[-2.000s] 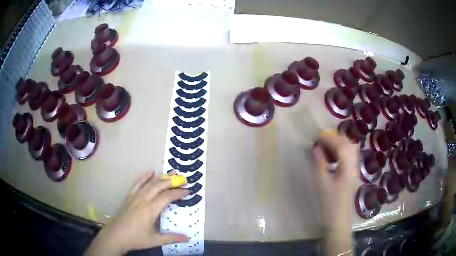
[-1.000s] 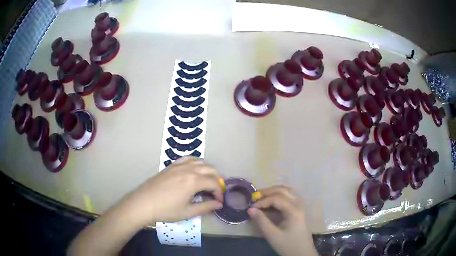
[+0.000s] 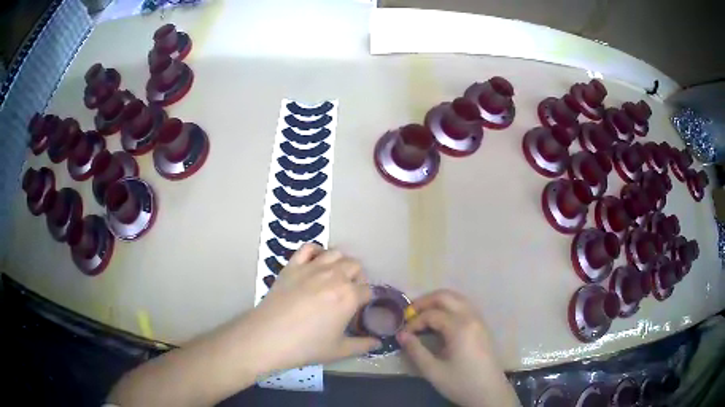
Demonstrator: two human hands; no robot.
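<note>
A dark red flanged housing (image 3: pixel 383 317) stands on the bench near its front edge, its round opening towards me. My right hand (image 3: pixel 453 342) grips its flange from the right, with a yellow band on a fingertip. My left hand (image 3: pixel 318 306) is on the flange's left side, thumb at the lower rim; its fingertips are partly hidden. A dark patch shows on the lower flange, but I cannot tell if it is a label. The label sheet (image 3: pixel 300 179) carries a column of black arc labels and runs under my left hand; its dotted lower end hangs at the bench edge.
Groups of red housings stand at the left (image 3: pixel 180 148), centre right (image 3: pixel 407 156) and right (image 3: pixel 592 253). A long white strip (image 3: pixel 477 38) lies at the back. A silvery heap (image 3: pixel 694 135) is at the far right. More parts show below the front edge.
My right hand has come from the right-hand group to the front centre, where a housing is now between both hands. In the last second my left hand has shifted slightly right, over the flange.
</note>
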